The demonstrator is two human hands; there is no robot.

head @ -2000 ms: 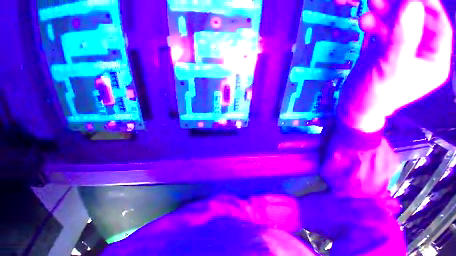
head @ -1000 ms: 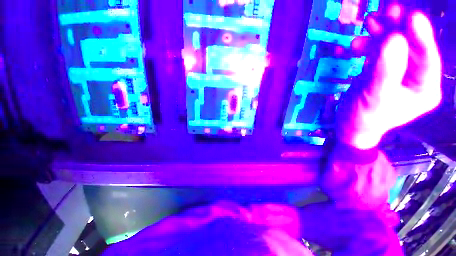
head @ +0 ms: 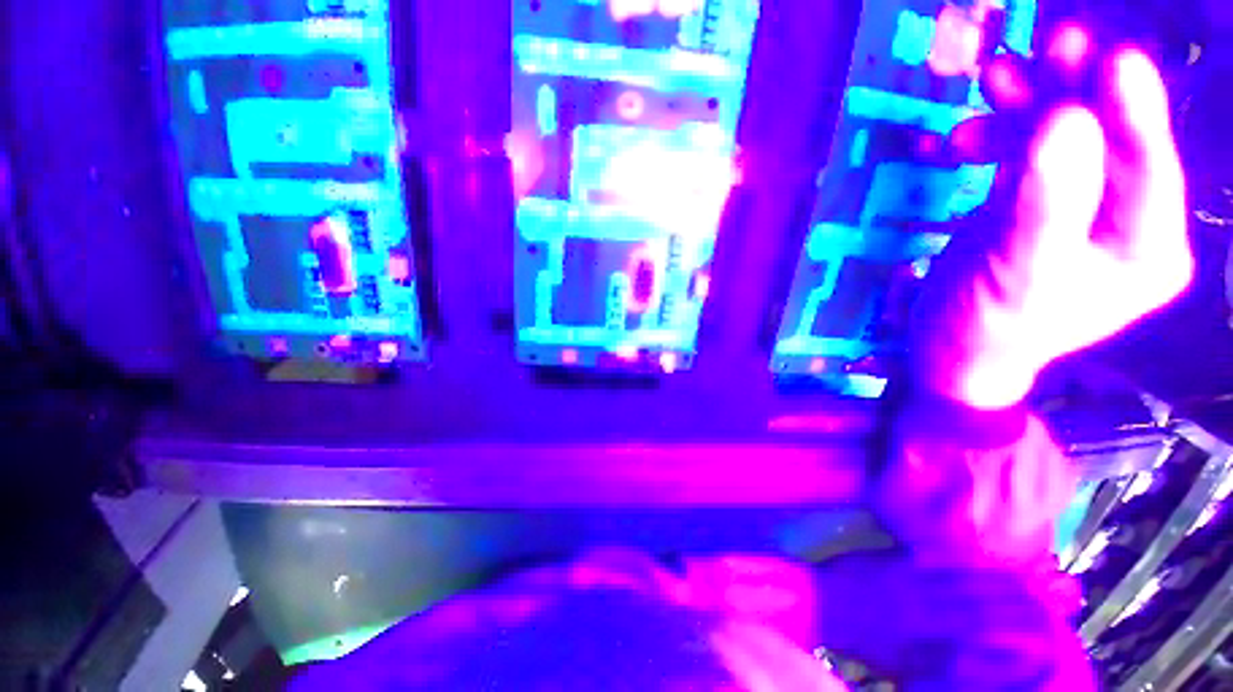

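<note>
Three circuit boards glow cyan with pink-white spots: a left board (head: 291,203), a middle board (head: 622,189) with a bright glare on it, and a right board (head: 865,203). Their top ends are cut off by the picture's edge. My right hand (head: 1082,230), glaring pink-white, is over the right edge of the right board and hides part of it. Its fingers are bent and spread a little. The glare hides whether it holds anything or touches the board. My left hand is not in view.
The purple-lit inspection base has a raised front lip (head: 541,476). In front lies a green mat (head: 311,568). My smock (head: 541,635) and sleeve cover the bottom middle. A metal rack (head: 1149,568) stands at the lower right. A dark area lies at the left.
The boards and base have shifted right and slightly down in the picture. My right hand sits slightly lower, its fingertips now fully inside the frame, still beside the right board.
</note>
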